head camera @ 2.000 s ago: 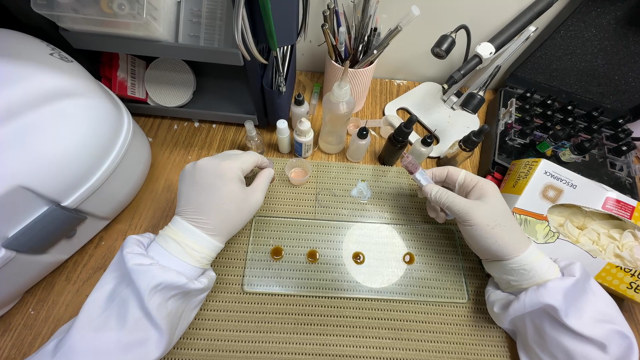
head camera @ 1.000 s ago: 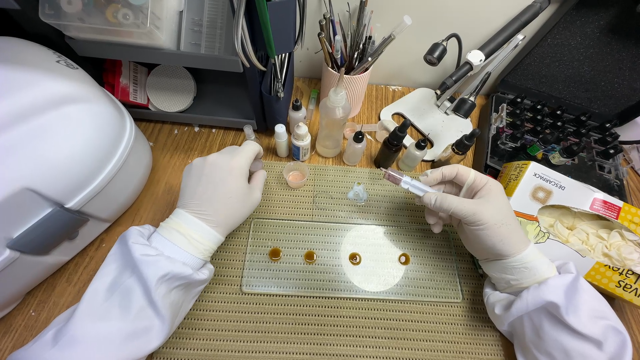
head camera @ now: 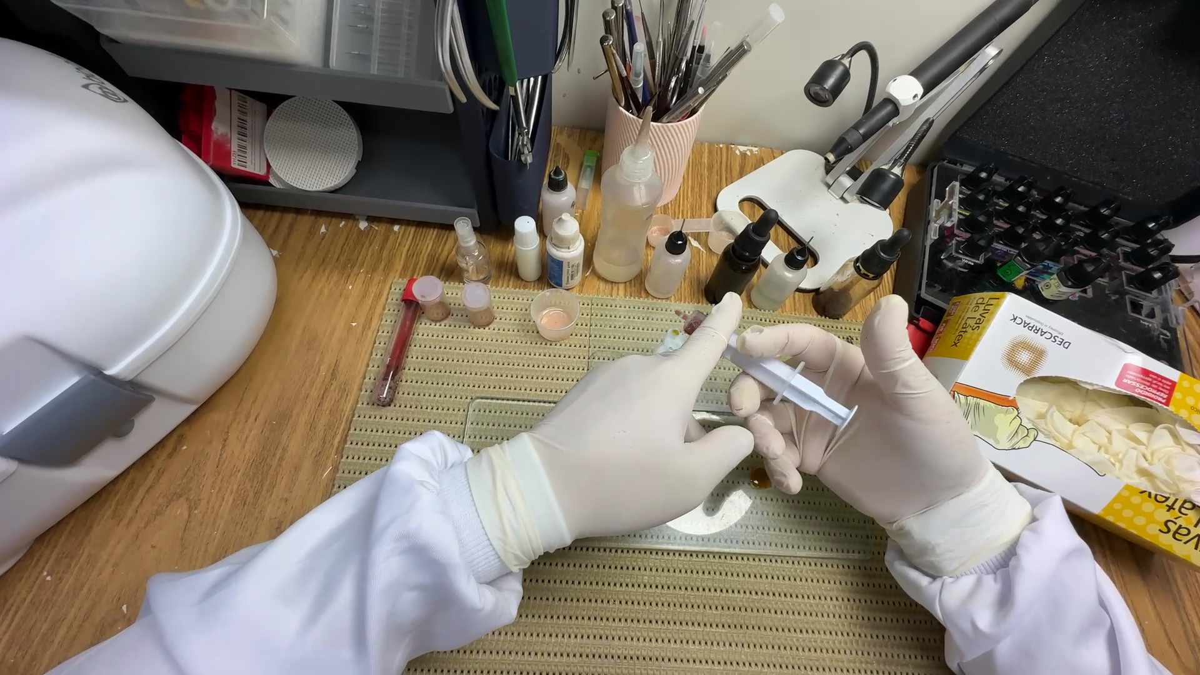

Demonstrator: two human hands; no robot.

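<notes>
My gloved right hand (head camera: 844, 412) holds a small plastic syringe (head camera: 792, 384) between its fingers, with the thumb lifted off the plunger. My gloved left hand (head camera: 637, 422) reaches across, its index finger at the syringe barrel. Whether it grips the barrel or only touches it, I cannot tell. Under both hands lies a glass plate (head camera: 497, 412); one amber drop (head camera: 760, 477) shows, the others are hidden. A clear gel blob (head camera: 671, 341) is partly visible behind the left hand. On the perforated mat (head camera: 450, 366) stand a small cup (head camera: 555, 315), lidded vials (head camera: 478, 305) and a red-capped tube (head camera: 397, 347).
Dropper bottles (head camera: 741, 258) and small bottles (head camera: 565, 251) line the mat's far edge. A pink tool cup (head camera: 652, 150) stands behind them. The box of latex gloves (head camera: 994, 366) is at the right, a lamp base (head camera: 816, 206) behind. A white appliance (head camera: 122, 234) fills the left.
My left hand has moved right, from beside the small bottles to the syringe. My right hand has turned palm up around the syringe, its thumb now off it.
</notes>
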